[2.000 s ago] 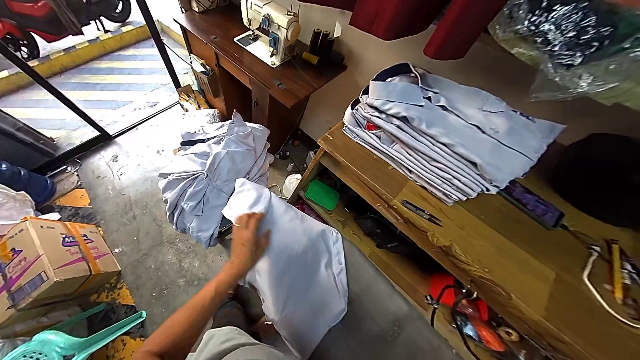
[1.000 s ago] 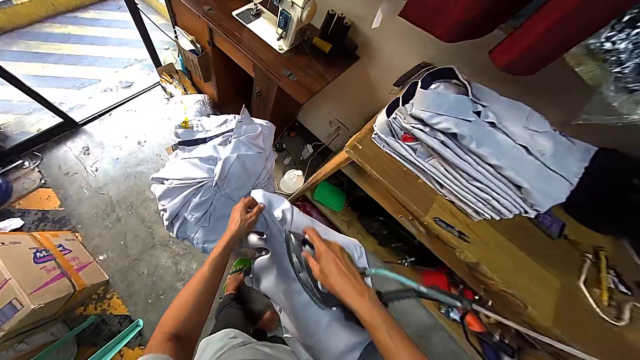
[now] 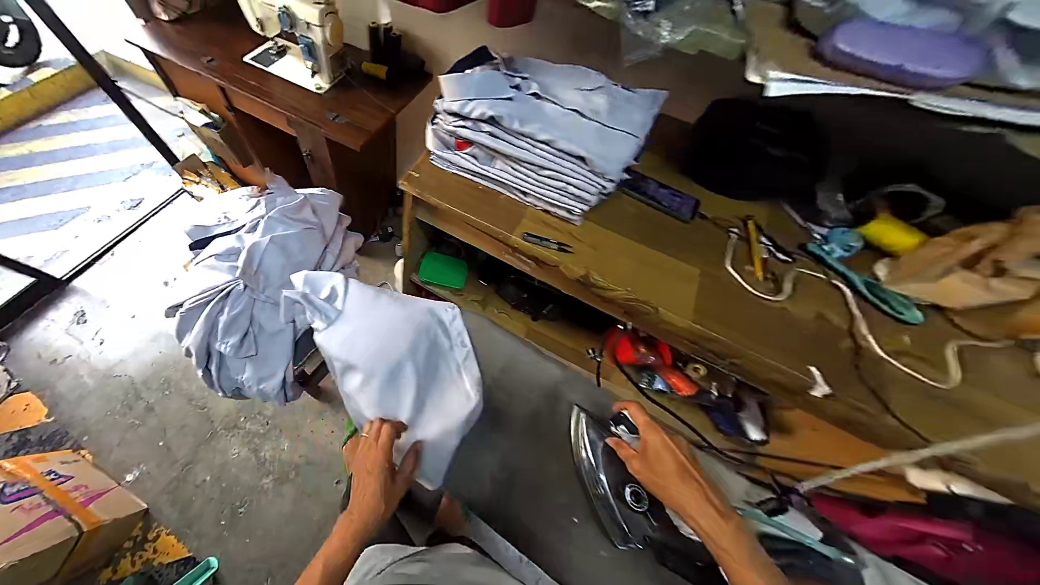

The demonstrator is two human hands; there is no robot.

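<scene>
A light grey-blue garment [image 3: 398,357] lies spread over a narrow support that is mostly hidden under it. My left hand [image 3: 382,471] rests on its near end, thumb and fingers on the cloth; whether it pinches the fabric is unclear. To the right, my right hand [image 3: 650,455] grips the handle of a clothes iron [image 3: 601,487], which is tilted on its side away from the garment, its metal edge showing. Beyond the garment, at left, sits a heap of similar crumpled garments [image 3: 252,284]. A stack of folded shirts [image 3: 544,130] lies on the wooden bench.
The wooden bench [image 3: 601,252] holds a phone [image 3: 660,195], a thread snipper [image 3: 546,242], a black cloth and a white cord. A green container [image 3: 443,270] sits on its lower shelf. Behind stands a sewing machine [image 3: 305,36] on a table. A cardboard box [image 3: 65,520] is at lower left.
The iron was on the garment one second ago; my right hand has moved it off to the right. My left hand has moved from the garment's far end to its near end.
</scene>
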